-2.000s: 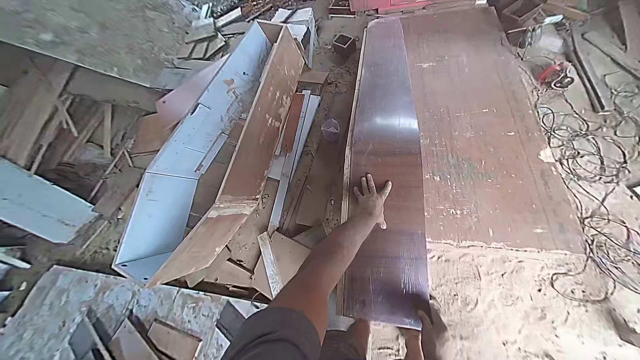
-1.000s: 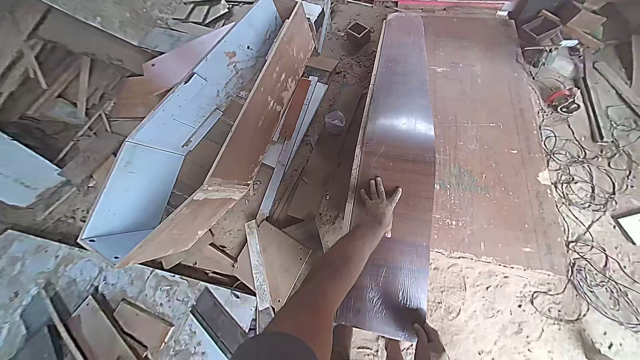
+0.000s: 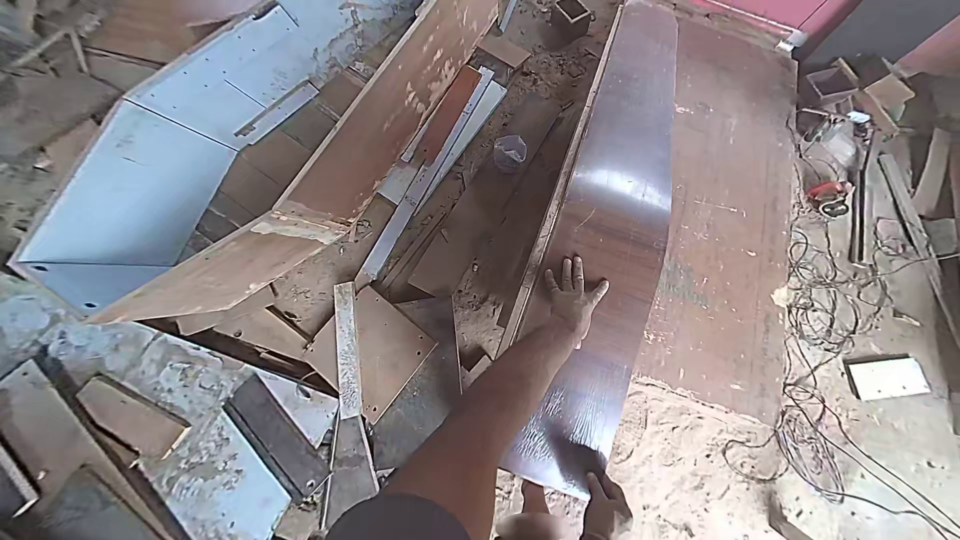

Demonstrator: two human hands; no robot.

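A long strip of glossy dark wood-grain laminate [image 3: 626,247] lies lengthwise along a larger brown board [image 3: 731,225]. My left hand [image 3: 576,300] rests palm down on the strip with its fingers spread. At the strip's near right corner is my right hand [image 3: 606,506], its fingers against the edge; whether they pinch it is hard to tell. A narrow raw wooden edge [image 3: 536,262] runs along the strip's left side. The brown board bears faint printed marks and pale scuffs.
To the left stands a long open cabinet carcass with white panels [image 3: 127,187] and a brown side [image 3: 375,142]. Board offcuts [image 3: 382,345] and white strips [image 3: 427,180] litter the floor. Tangled cables [image 3: 817,315], a red tool [image 3: 829,196] and a small white-topped piece [image 3: 889,377] lie at the right.
My left hand stays spread on the laminate strip, and my right hand remains at its near right corner. The view has shifted somewhat.
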